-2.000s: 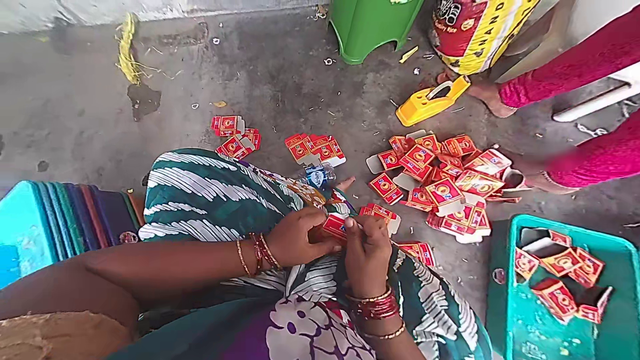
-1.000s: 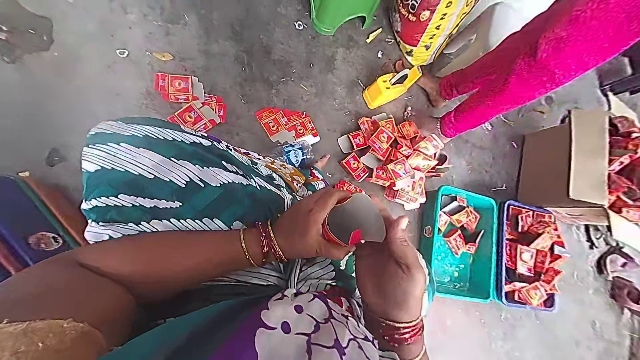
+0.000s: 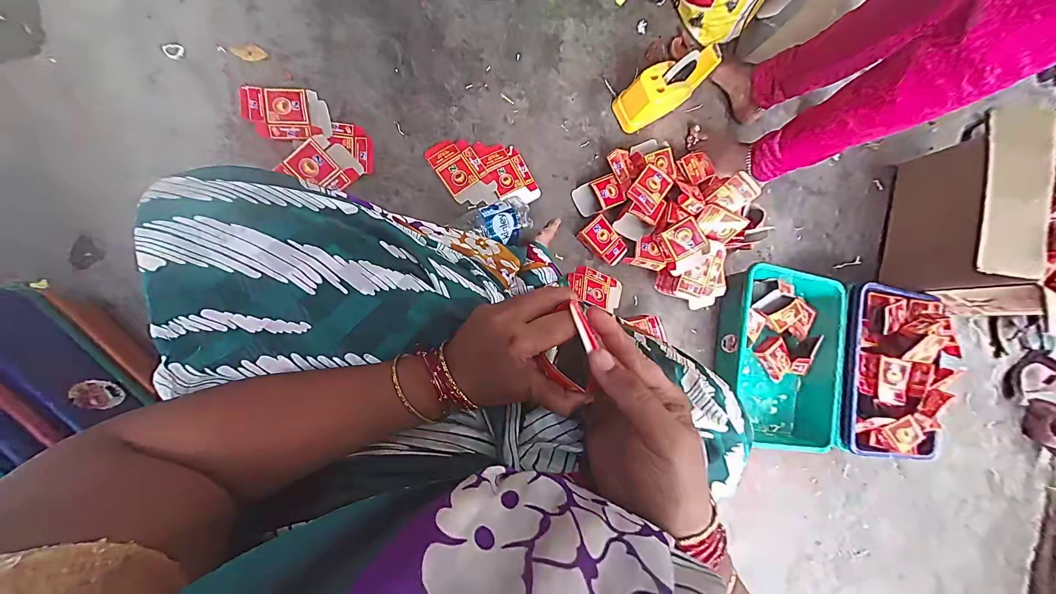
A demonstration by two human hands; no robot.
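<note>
Over my lap, my left hand (image 3: 520, 351) grips a small red cardboard box (image 3: 569, 367) from the left, its fingers curled around the open end. On the right, my right hand (image 3: 648, 412) pinches a flap at the top edge of the same box between thumb and finger. The inside of the box looks dark, and its far side is hidden by my fingers. Just beyond my hands, a flat red carton (image 3: 594, 287) lies by my knee. A heap of red cartons (image 3: 660, 214) lies on the floor ahead, with flat carton blanks (image 3: 483, 169) left of it.
A teal tray (image 3: 763, 412) and a blue tray (image 3: 893, 450) with red cartons stand at the right. Behind them is a brown cardboard box (image 3: 932, 214). A yellow plastic object (image 3: 656, 95) lies near another person's feet (image 3: 734, 91). A plastic bottle (image 3: 503, 219) and stacked trays (image 3: 58, 355) are at the left.
The box has turned from its grey inner side facing up to a narrow red and white edge, with my right fingers now on its flap. The view has shifted right since the earliest frame.
</note>
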